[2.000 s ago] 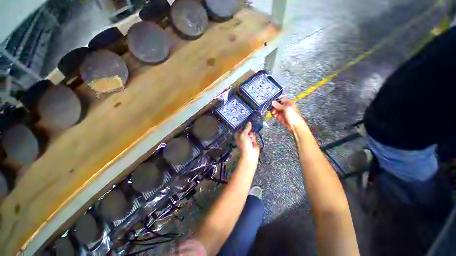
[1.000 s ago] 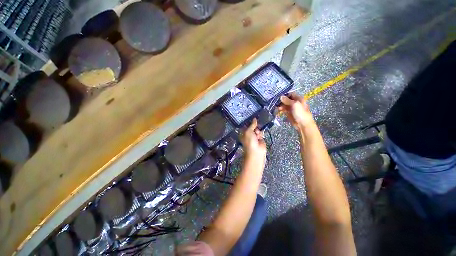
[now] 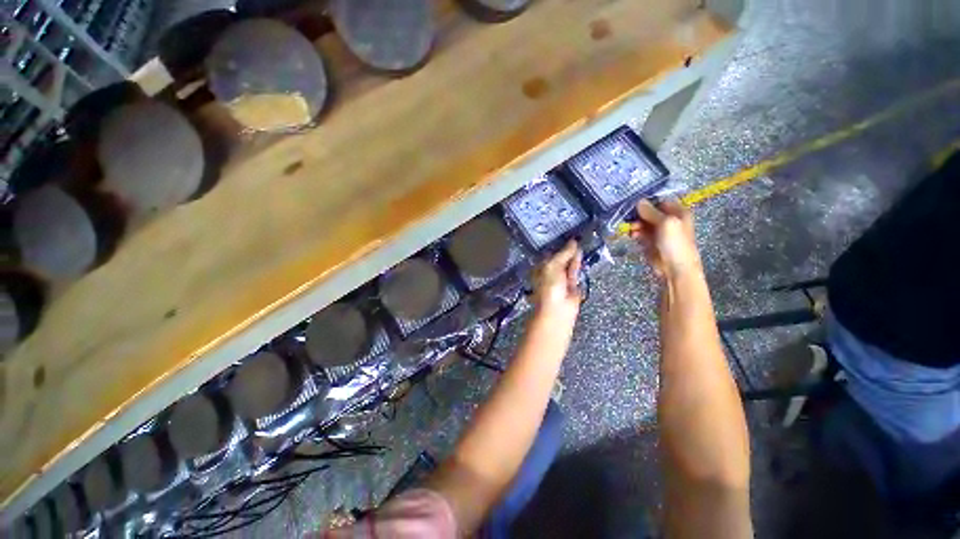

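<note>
Two square work lights with pale LED faces lie at the upper right end of a long row: the end light (image 3: 617, 168) and the second light (image 3: 546, 212). Clear shiny film (image 3: 604, 248) shows at their lower edges. My right hand (image 3: 665, 234) pinches the film just below the end light. My left hand (image 3: 559, 276) has its fingers bunched at the lower edge of the second light; what lies between the fingertips is hidden. Round grey-brown discs (image 3: 479, 248) lie on the other lights in the row, with crinkled film (image 3: 358, 387) along them.
A wooden-topped rack (image 3: 347, 190) with more discs (image 3: 267, 65) runs along the upper left. Black cables (image 3: 258, 486) hang below the row. A person in dark top and jeans (image 3: 895, 284) is at the right, beside a dark metal frame (image 3: 774, 311). A yellow line (image 3: 737, 185) crosses the speckled floor.
The view has shifted, so the row, rack and hands sit differently in the picture. Both hands remain by the same two lights, with slight changes in finger position.
</note>
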